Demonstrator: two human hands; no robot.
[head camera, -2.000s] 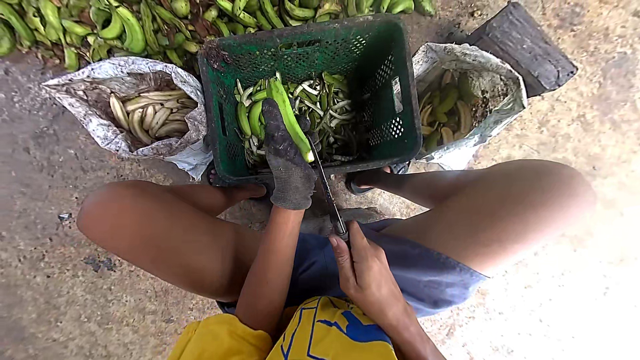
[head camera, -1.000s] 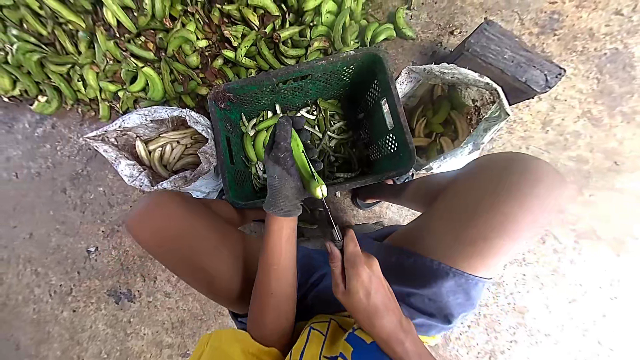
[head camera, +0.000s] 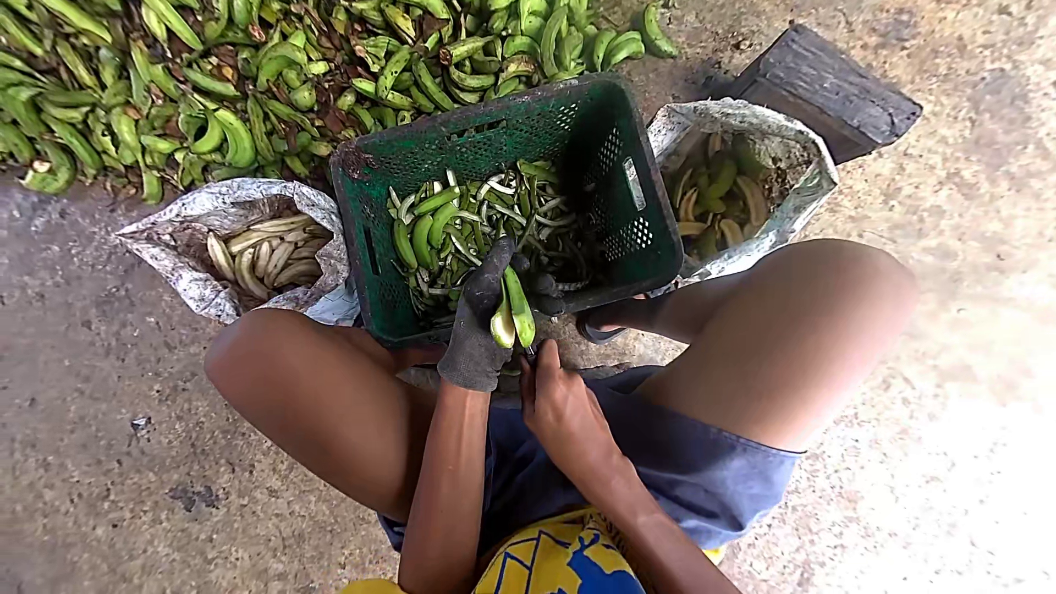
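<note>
My left hand (head camera: 481, 322), in a dark grey knit glove, holds a green banana (head camera: 518, 307) over the near edge of the green plastic crate (head camera: 505, 132). The peel is parted at the near end and pale flesh shows. My bare right hand (head camera: 561, 400) grips the dark handle of a knife (head camera: 530, 353) at that end; most of the blade is hidden by the fruit. Inside the crate lie green peel strips (head camera: 528, 206) and a few whole green bananas (head camera: 422, 239).
A white sack of peeled bananas (head camera: 268, 260) stands left of the crate. Another sack (head camera: 813, 177) with bananas and peels stands right, beside a dark wooden block (head camera: 825, 91). Green bananas or peels (head camera: 223, 91) are heaped beyond. My knees flank the crate.
The knife blade, seen along the banana before, is now mostly hidden behind its near end. The peel at that end has parted, showing pale flesh. The view has shifted.
</note>
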